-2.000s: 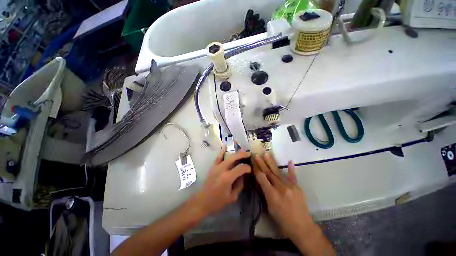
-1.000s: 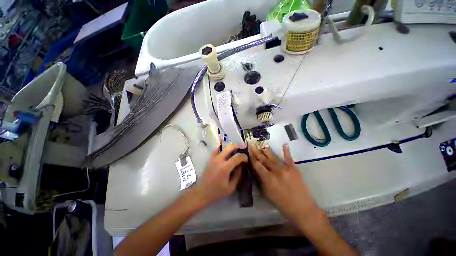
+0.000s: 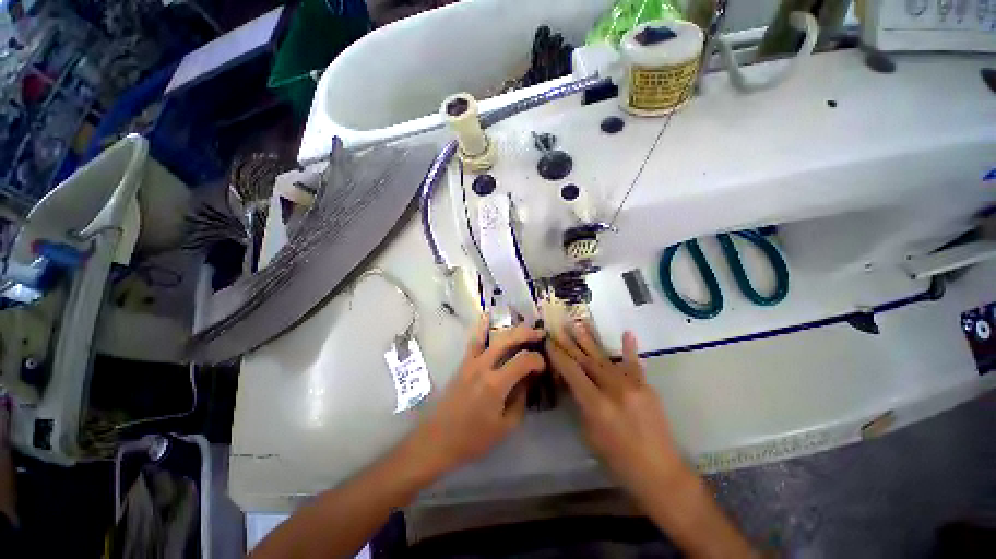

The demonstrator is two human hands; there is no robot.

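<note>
A short dark cloth strip [image 3: 540, 390] lies between my hands in front of the needle area [image 3: 568, 293] of the white sewing machine [image 3: 786, 137]. My left hand [image 3: 487, 382] is on the strip's left side, fingers bent and fingertips by the presser foot. My right hand [image 3: 599, 377] lies flat at the strip's right side, fingertips close to the foot, thumb apart. The strip's far end and the needle point are hidden by the fingers and machine head. The fingers cover most of the cloth.
A fanned stack of grey-taupe strips [image 3: 339, 246] lies at the left. A white ticket [image 3: 408, 376] on a string lies nearer. Teal-handled scissors [image 3: 692, 281] lie under the machine arm. A thread spool [image 3: 660, 71] stands on top. A white trough [image 3: 393, 82] is behind, bins at left.
The cloth in front of my hands has shortened: it first hung over the table edge, then ended on the table, and now only a short dark end shows. Both hands stay near the foot.
</note>
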